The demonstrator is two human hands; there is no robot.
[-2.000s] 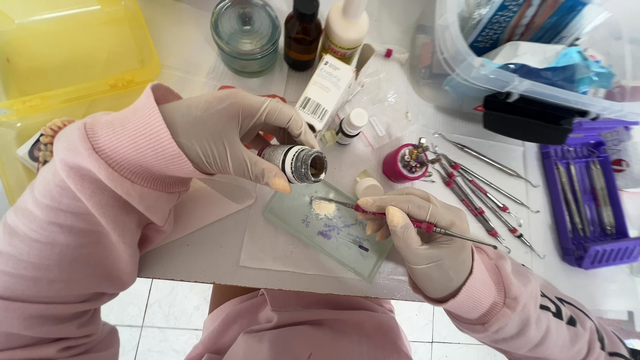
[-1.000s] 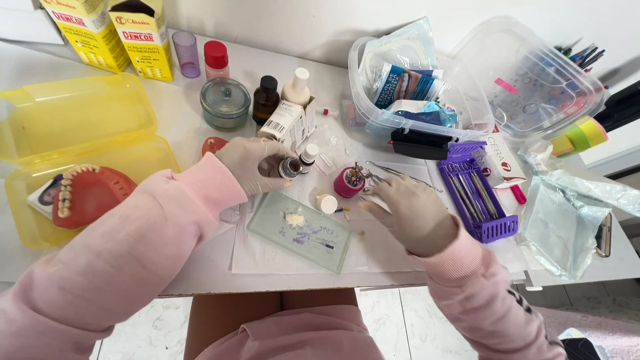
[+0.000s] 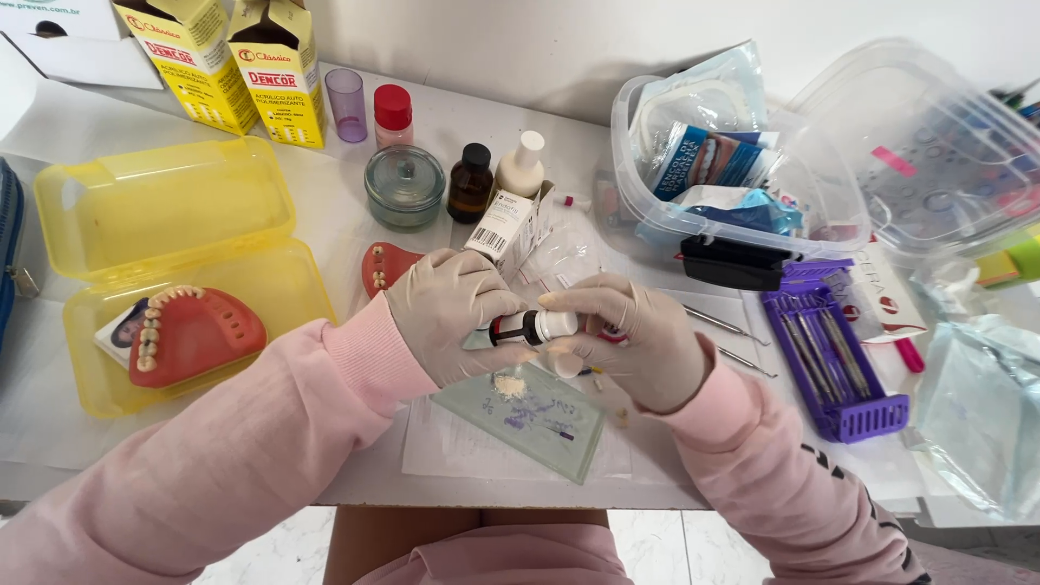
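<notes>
My gloved left hand holds a small dark glass bottle lying on its side, its capped end pointing right. The thumb and fingers of my gloved right hand grip its white cap. Just under the hands lies a glass slab with a heap of pale powder and purple marks on it. A second white cap shows below my right fingers. Slim metal dental instruments lie right of my right hand, partly hidden by it.
A yellow plastic case with a dental model is at left. Behind are a lidded glass jar, an amber bottle and a small carton. At right stand a clear plastic tub and a purple instrument cassette.
Two seconds ago my left hand held an open bottle and my right hand a spatula-like instrument over the slab. My right hand has released that instrument and now grips the white cap. The view has widened.
</notes>
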